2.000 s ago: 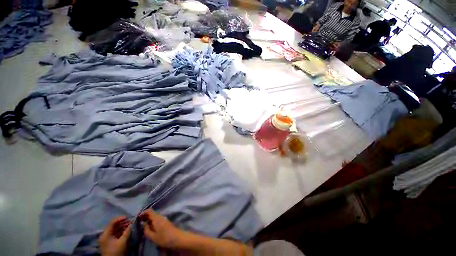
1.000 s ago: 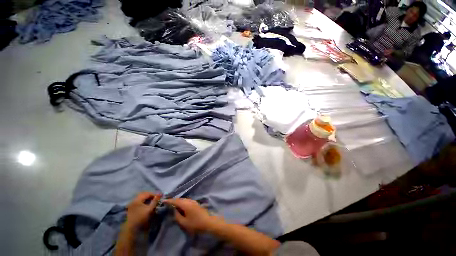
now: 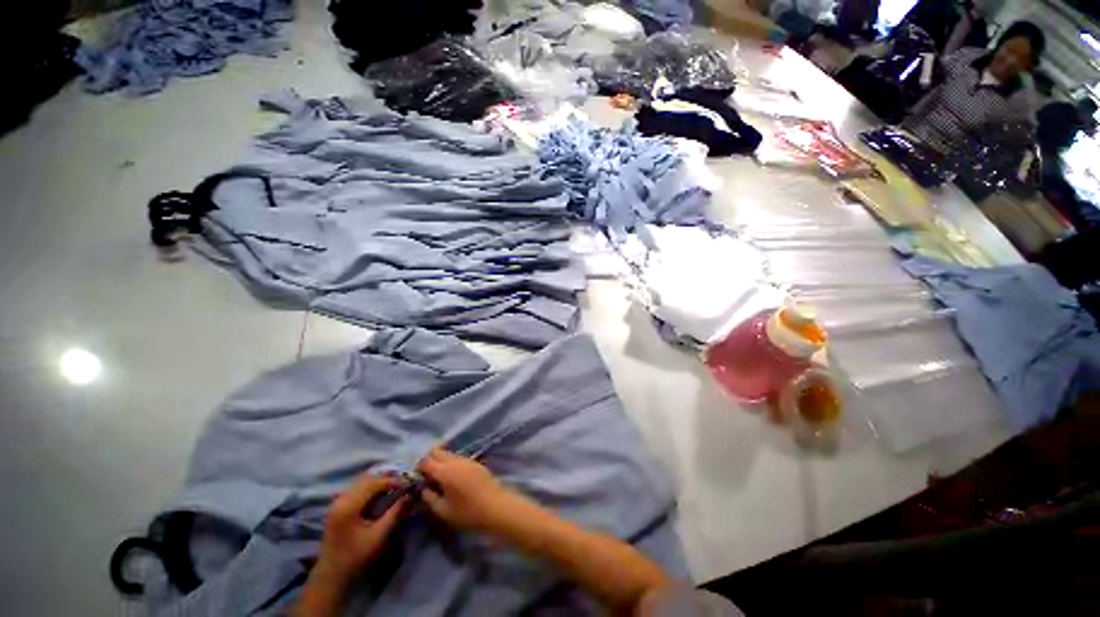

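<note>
A blue-grey shirt (image 3: pixel 555 446) lies flat on the white table nearest me, its collar end at the lower left. A black hanger (image 3: pixel 179 552) sits in the collar, its hook sticking out to the left. My left hand (image 3: pixel 360 521) and my right hand (image 3: pixel 464 488) meet at the middle of the shirt front, fingertips pinching the placket cloth (image 3: pixel 408 480) between them. My fingers cover the spot, so a button there cannot be made out.
Finished shirts on hangers (image 3: pixel 398 229) lie beyond the shirt. A heap of narrow strips (image 3: pixel 621 175), white crumpled pile (image 3: pixel 706 280), pink jar (image 3: pixel 762 356) and amber container (image 3: pixel 811 407) stand to the right. Clear plastic bags (image 3: pixel 917 374) lie farther right. A person (image 3: pixel 983 103) sits across the table.
The view has shifted, so the table's things appear farther right, and the hanger hook has come into view. Both hands have moved up along the placket, still pinching the cloth.
</note>
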